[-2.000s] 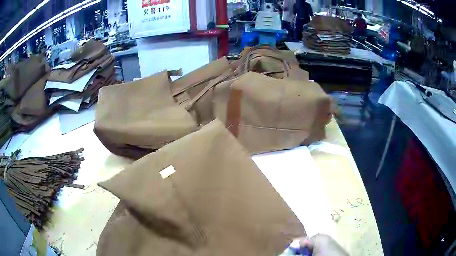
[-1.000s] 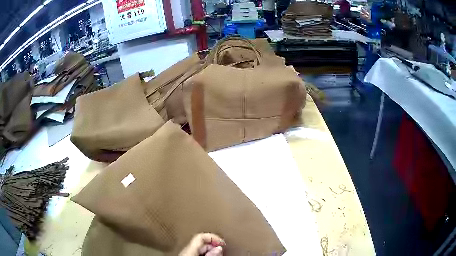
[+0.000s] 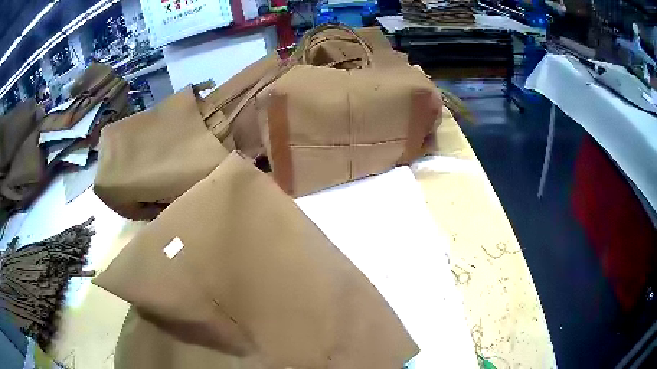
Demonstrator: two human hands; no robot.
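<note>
A brown bag body (image 3: 266, 267) lies nearest me on the pale table (image 3: 504, 277), partly folded, with a corner pointing left. A small white label sticker (image 3: 173, 248) is on its face. Its lower part runs out of the picture's bottom edge. Behind it sits a brown tote bag (image 3: 353, 119) with a centre seam, two darker side straps and looped handles on top. Another folded brown bag (image 3: 158, 148) lies behind on the left. Neither of my hands can be made out; only a tiny pale spot shows at the bottom edge.
A strap bundle (image 3: 43, 270) lies at the table's left. Stacked brown panels with white sheets (image 3: 76, 122) stand behind it. White paper (image 3: 389, 238) lies beside the bag body. Loose threads lie at the table's right edge. A dark aisle and a white-covered table (image 3: 591, 101) are on the right.
The hand seen at the bottom on the bag body a second ago has gone from view. The view has tilted down, so the bags stand higher in the picture. The bag body keeps nearly the same shape.
</note>
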